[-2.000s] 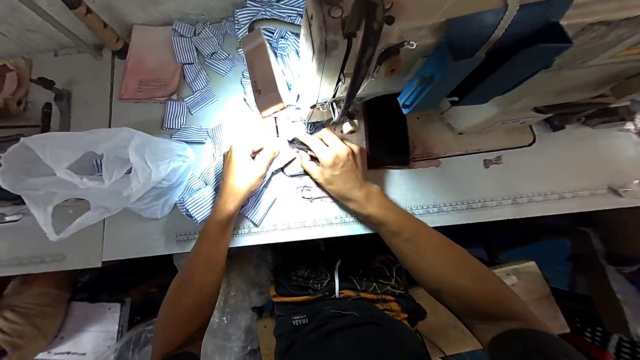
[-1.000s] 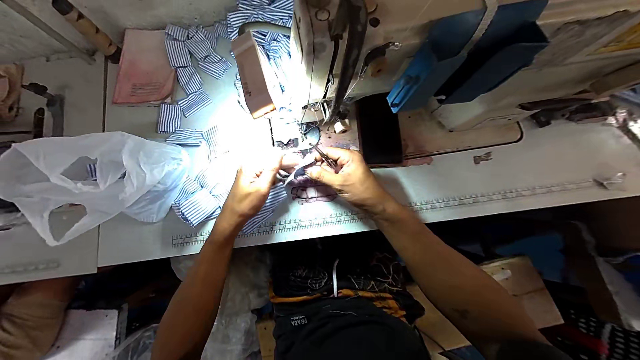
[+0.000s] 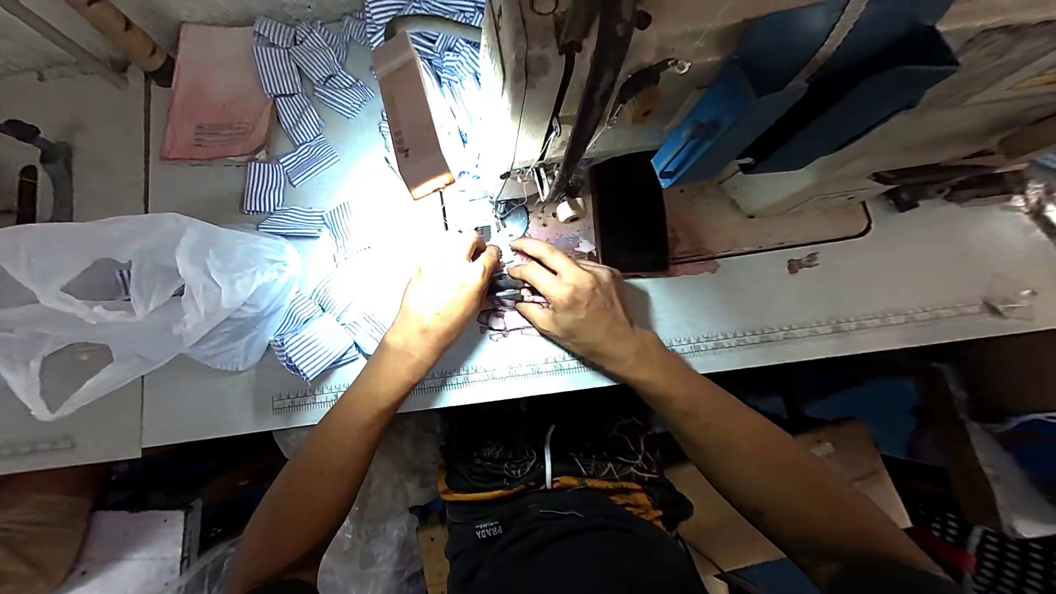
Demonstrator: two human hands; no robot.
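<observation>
My left hand (image 3: pixel 445 285) rests beside the needle area of a sewing machine (image 3: pixel 528 99), its fingertips bent in strong glare; what they grip is hard to see. My right hand (image 3: pixel 577 305) is just to the right, its fingers curled over a small dark object (image 3: pixel 505 285) that I cannot identify surely. Blue-and-white striped fabric pieces (image 3: pixel 318 342) lie left of my left hand, and more striped fabric (image 3: pixel 301 120) runs in a chain farther back. A small cardboard box (image 3: pixel 410 120) leans by the machine head.
A white plastic bag (image 3: pixel 223 280) lies at the left, near a reddish booklet (image 3: pixel 216 95). A measuring tape (image 3: pixel 709 340) runs along the table's front edge. Blue holders (image 3: pixel 726 115) hang on the machine body. Part of another person (image 3: pixel 45 528) shows at lower left.
My hands had drawn slightly toward the front edge one second ago and are now closer to the needle area. A dark tool that showed in my right hand is now mostly covered.
</observation>
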